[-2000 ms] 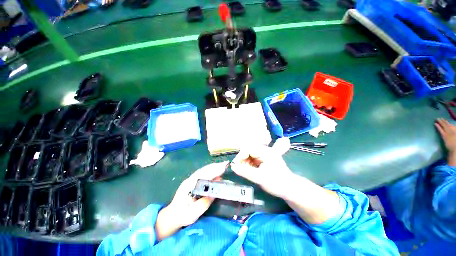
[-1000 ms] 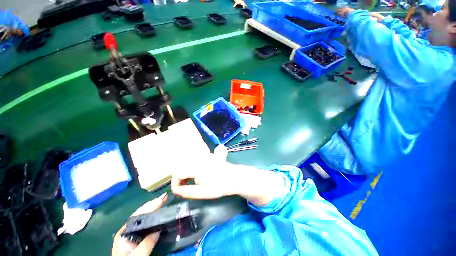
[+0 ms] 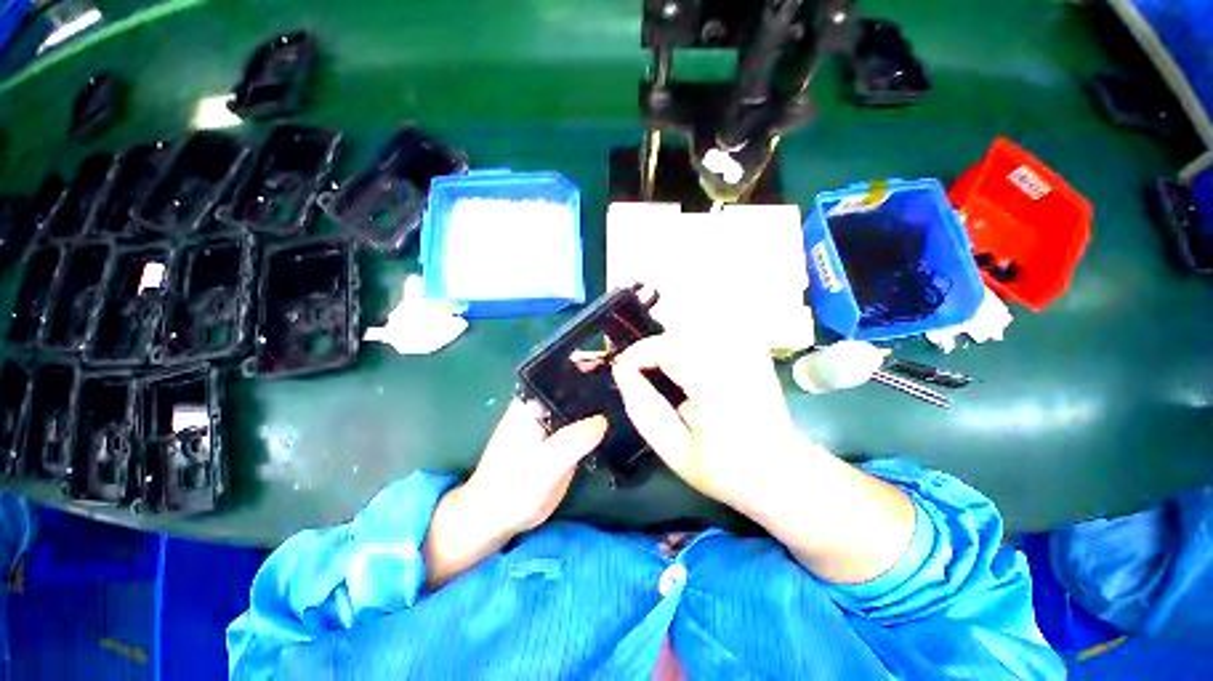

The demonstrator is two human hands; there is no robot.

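Observation:
A black housing shell [image 3: 565, 379] is held tilted in front of me, its open side facing up. My left hand [image 3: 512, 472] grips its lower left edge, thumb on the rim. My right hand [image 3: 718, 412] reaches over its right side, with thumb and index finger bent at or inside the shell; whether they pinch a small part cannot be told. A fingertip shows through an opening in the shell. The cream-white press block [image 3: 705, 253] lies just beyond, partly behind my right hand. The black press [image 3: 725, 93] stands over it, its top cut off.
Black housings [image 3: 303, 309] lie in rows at left. A blue bin of clear parts [image 3: 512, 246], a blue bin of black rings [image 3: 891, 266] and a red bin [image 3: 1031, 226] flank the block. A whitish bottle [image 3: 838, 366], tweezers [image 3: 911, 389] and crumpled tissue [image 3: 419, 319] lie nearby.
The view has swung back left and down from the worker at right. The housing has turned from edge-on to open side up, and my right hand has moved onto it.

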